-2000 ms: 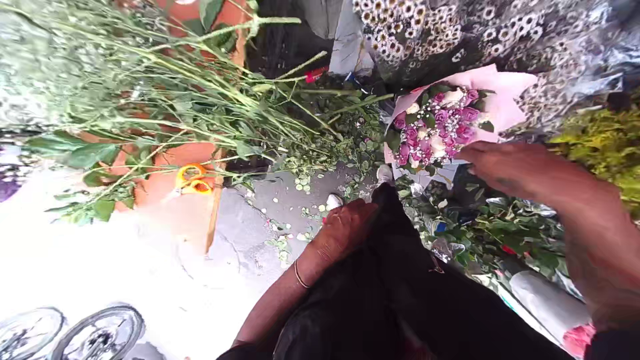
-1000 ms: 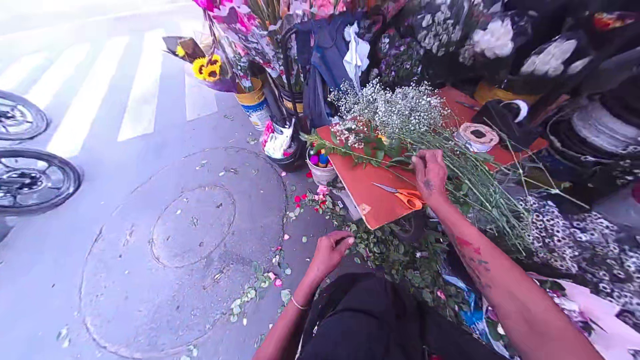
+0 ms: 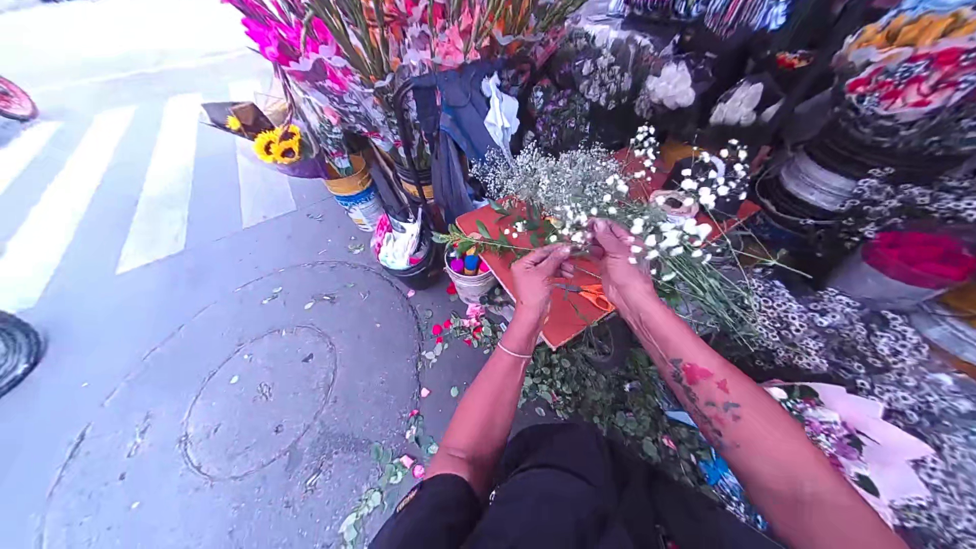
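My right hand is closed on a sprig of white baby's breath, whose blossoms spread above and to the right of it. Close beside it, my left hand pinches a thin green stem near the same sprig. Below the hands, orange-handled scissors lie on a red-orange board. A larger pile of baby's breath rests on the board behind my hands, its long stems reaching right. A roll of tape sits at the back of the board.
A white bucket with colourful items and a dark bucket stand left of the board. Sunflowers and gladioli are behind them. A pink-wrapped bouquet lies at lower right. Leaves and petals litter the pavement.
My right hand now holds a baby's breath sprig, raised over the board. My left hand has come up beside it from near the board's front corner. The view has turned strongly since the oldest frame.
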